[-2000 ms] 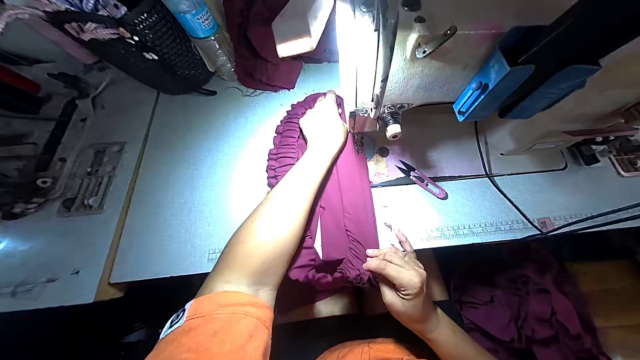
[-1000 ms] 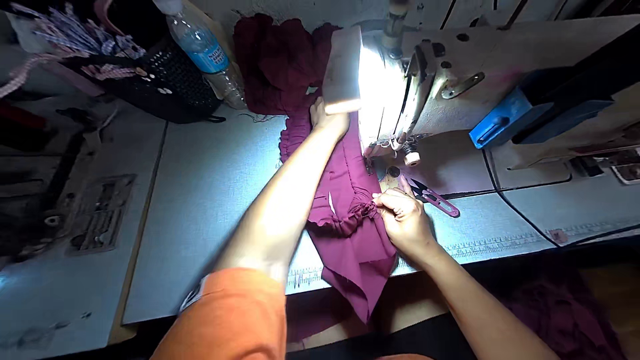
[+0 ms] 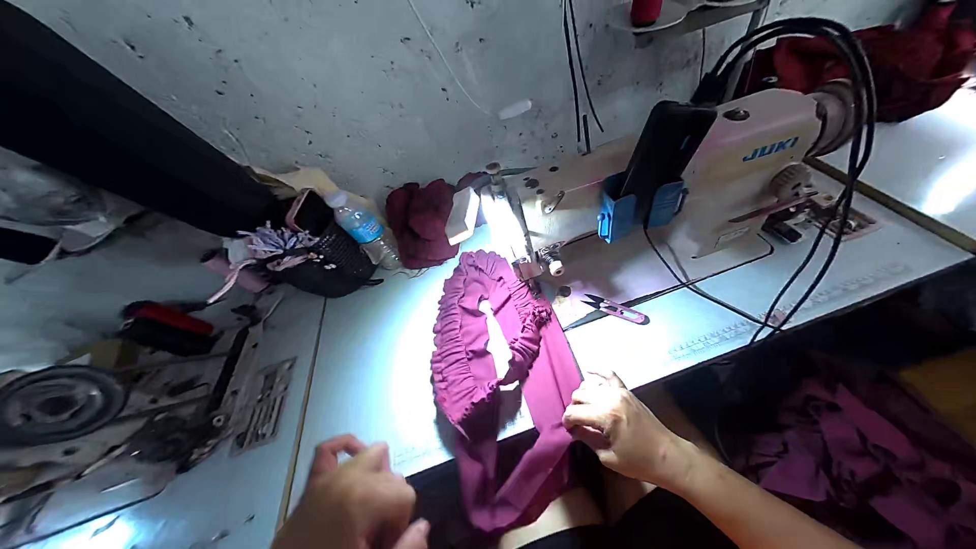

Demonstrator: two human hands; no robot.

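Note:
A gathered maroon fabric piece [image 3: 461, 335] lies in a loop on the sewing table, its upper right edge beside the needle area of a Juki sewing machine [image 3: 579, 183]. A plain strip of the same cloth hangs over the front edge. My right hand [image 3: 618, 427] pinches the strip's right edge near the table's front. My left hand [image 3: 354, 492] is off the cloth, to its lower left, blurred, with fingers apart and nothing seen in it. Pink-handled thread snips [image 3: 616, 309] lie right of the needle area.
A plastic bottle [image 3: 366, 229], a black woven basket [image 3: 324, 259] and bunched maroon cloth [image 3: 423, 221] stand behind at left. A blue holder [image 3: 619, 210] with a black device is on the machine; black cables [image 3: 854, 168] hang at right. Another machine [image 3: 152, 427] is at left, more cloth [image 3: 846, 450] below right.
My left hand has let go of the cloth by the machine and moved back to the lower left. My right hand has moved toward the table's front edge. The view has tilted up.

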